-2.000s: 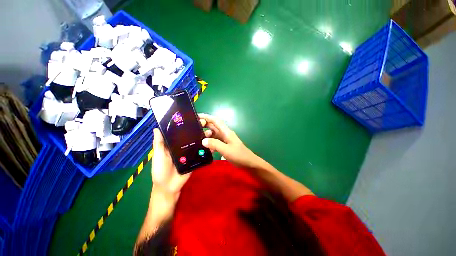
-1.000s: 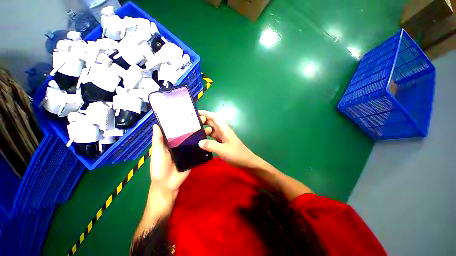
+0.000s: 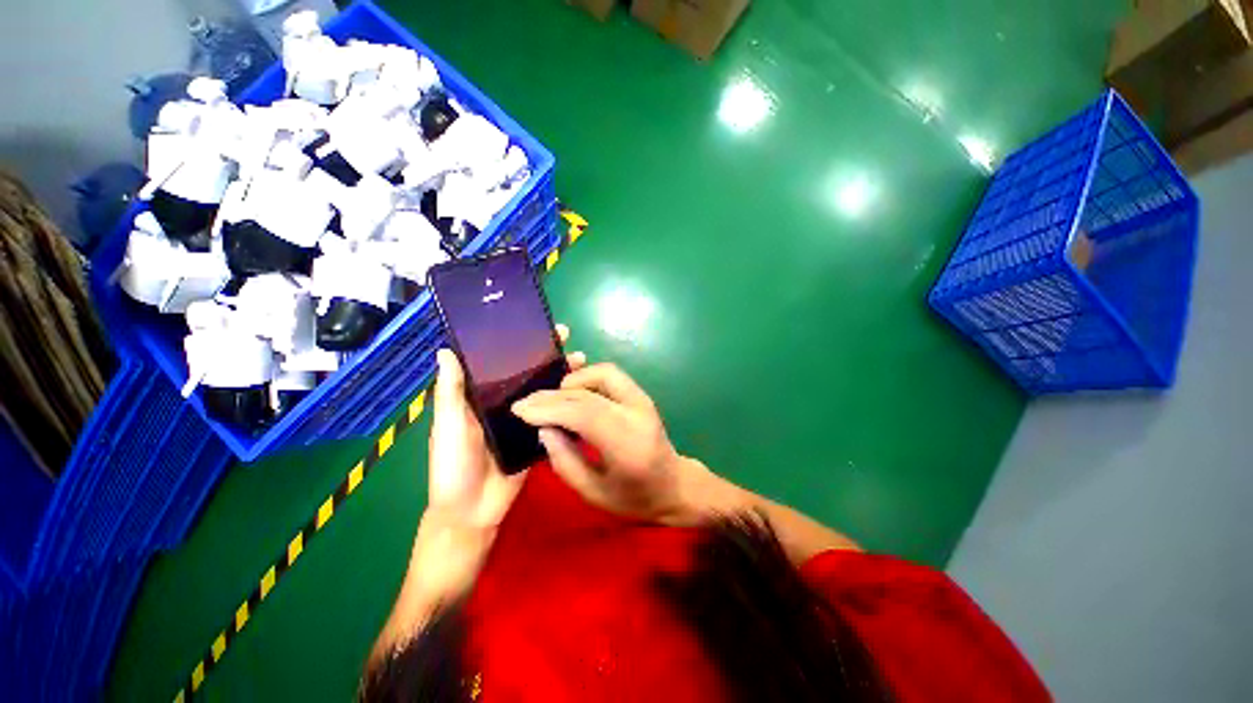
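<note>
A black smartphone with a dim purple lit screen is held upright in front of me, over the green floor beside the crate's corner. My left hand grips it from its left side and below, with fingertips showing past its right edge. My right hand is at the phone's lower right, with a finger over the lower part of the screen. Its other fingers are curled, and it does not hold the phone. The red clothing hides part of the forearms.
A blue crate heaped with white-and-black units stands at the left. Blue slatted crates and flattened cardboard are at the far left. A blue crate and cartons are at the right. Another carton is at the top.
My right hand has moved off the phone's side and over its lower screen. The phone has shifted slightly right and down. The screen went from a call display to a light picture to dim purple.
</note>
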